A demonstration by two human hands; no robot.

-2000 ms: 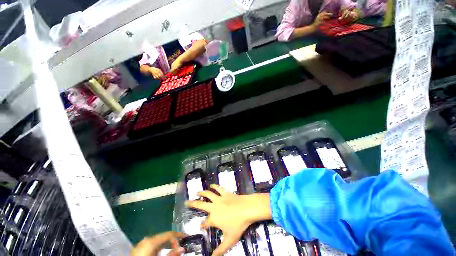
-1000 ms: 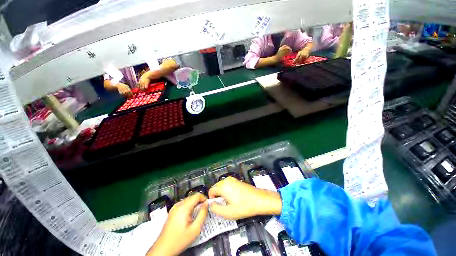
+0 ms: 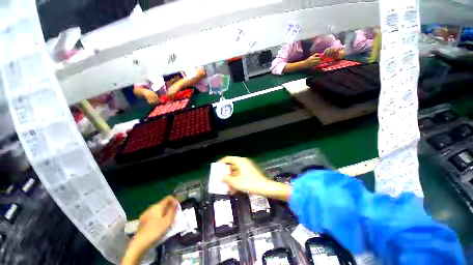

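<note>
My right hand (image 3: 242,176), in a blue sleeve, pinches a white label (image 3: 219,177) above the back row of the tray. My left hand (image 3: 155,221) holds the curled lower end of the wide label strip (image 3: 57,140), which hangs down at the left. Below the hands lies a clear blister tray (image 3: 301,158) with two rows of black handsets (image 3: 224,213). Several handsets carry white rectangles. My right forearm covers part of the tray's right side.
A narrower label strip (image 3: 398,103) hangs at the right. Another tray of units (image 3: 450,140) lies far right, dark stacked trays (image 3: 15,207) at the left edge. Across the line are black trays with red pieces (image 3: 191,124), a white dial (image 3: 224,109) and people in pink. A pale rail (image 3: 207,36) crosses above.
The hands have moved apart. My right hand has lifted away with a white label, and my left hand has moved left with the strip's end. The view has shifted slightly.
</note>
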